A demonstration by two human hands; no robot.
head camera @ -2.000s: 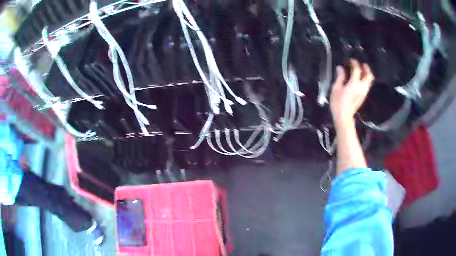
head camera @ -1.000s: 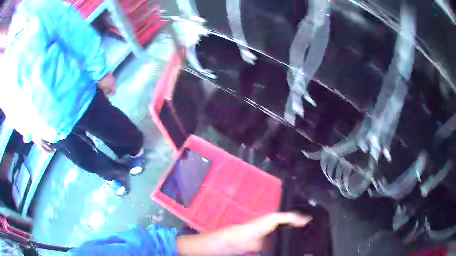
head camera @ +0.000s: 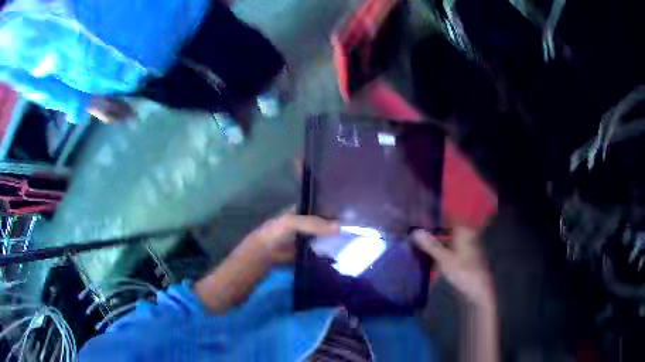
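A dark, glossy tablet [head camera: 375, 180] is held upright in the picture's middle, with a small white label near its top and a bright reflection on its lower half. My left hand [head camera: 283, 233] grips its left edge, thumb on the face. My right hand [head camera: 456, 261] is at its right edge, thumb on the face; it is blurred. A pink-red tray [head camera: 467, 191] shows behind the tablet, which hides most of it.
A co-worker in a blue smock [head camera: 141, 35] stands at the upper left. Dark racks with white cables [head camera: 612, 127] are at the right; more cables [head camera: 49, 325] hang at the lower left. A red-rimmed container [head camera: 346, 63] stands at the top. Grey-green floor [head camera: 163, 155] lies between.
The view has swung left. The tablet is now up before me between both hands; one second ago one hand reached over the tray beside a dark object. The co-worker appears higher in view.
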